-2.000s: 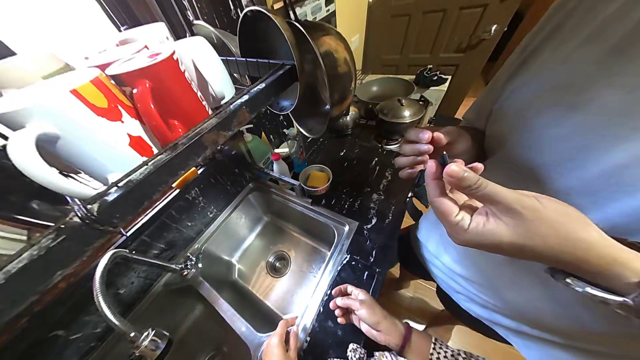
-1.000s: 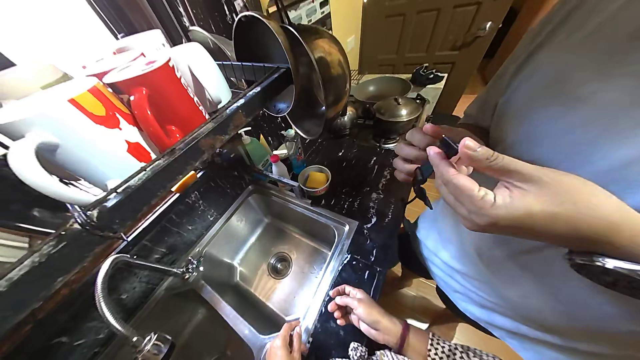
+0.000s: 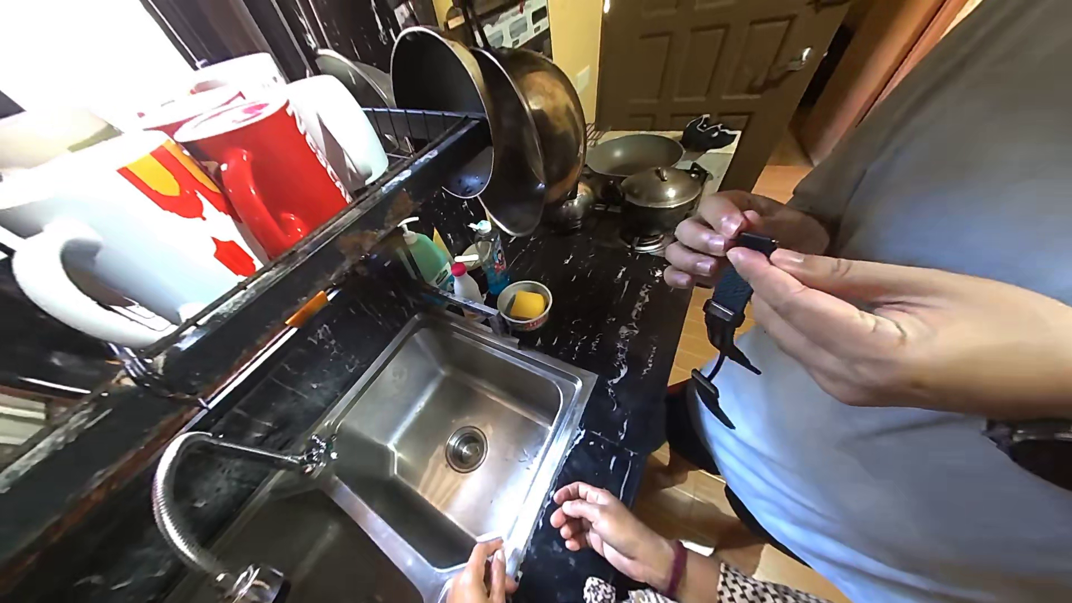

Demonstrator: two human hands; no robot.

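At the bottom edge, my left hand rests by the front rim of the stainless steel sink, fingers loosely bent. To its right, my right hand hovers over the dark counter's edge, fingers curled and apart, holding nothing, with a dark red band at the wrist. Whether my left hand holds anything cannot be told. Beside me stands another person in a grey shirt, whose two hands hold a small black piece. A black strap with buckles hangs below those hands.
A flexible faucet arches over the sink's left side. Mugs and hanging pans fill the rack above. Bottles and a bowl with a yellow sponge stand behind the sink. Farther back is a lidded pot.
The black strap now hangs plainly in view below the other person's hands, which have shifted slightly. My hands have stayed nearly in place.
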